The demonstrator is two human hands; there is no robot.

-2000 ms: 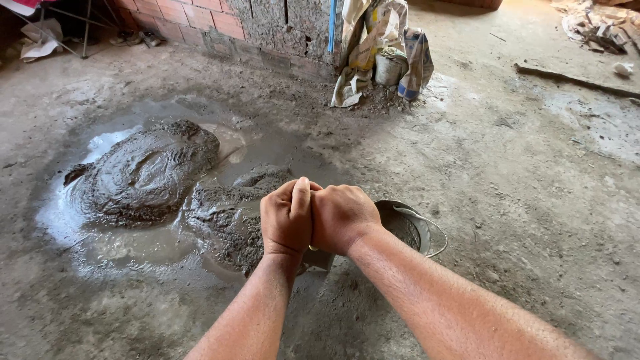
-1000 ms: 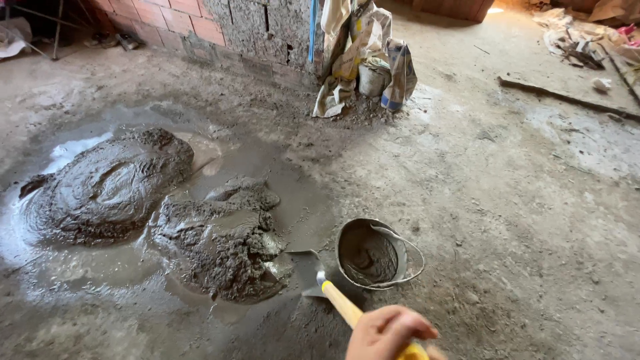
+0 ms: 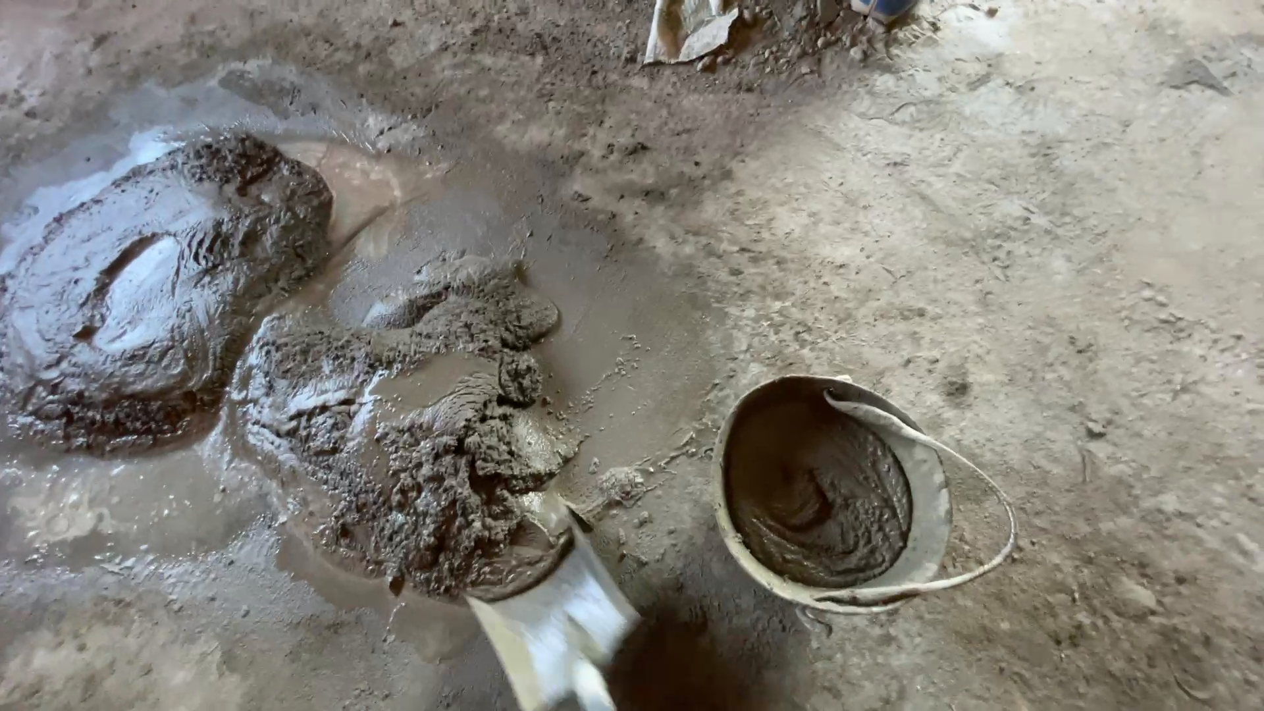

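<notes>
The metal blade of a shovel (image 3: 558,617) pushes into the lower edge of the nearer heap of wet mortar (image 3: 425,444), with some mortar on its tip. Its handle runs out of the bottom of the view, and neither of my hands shows. Right of the blade stands a bucket (image 3: 933,513) with a wire-like handle folded out to its right side. Mortar (image 3: 825,494) lies inside it, below the rim. A second, smoother heap of wet mortar (image 3: 168,286) sits at the left, touching the nearer one.
Thin watery slurry (image 3: 118,513) spreads over the concrete floor (image 3: 1037,247) around the heaps. At the top edge lies the end of a dirty sack (image 3: 691,25) beside loose rubble, with a blue object (image 3: 886,8) to its right.
The shovel blade, beside the nearer heap and the bucket a second ago, is now in the heap's edge. The hand seen on its yellow handle has left view. The view has tilted down.
</notes>
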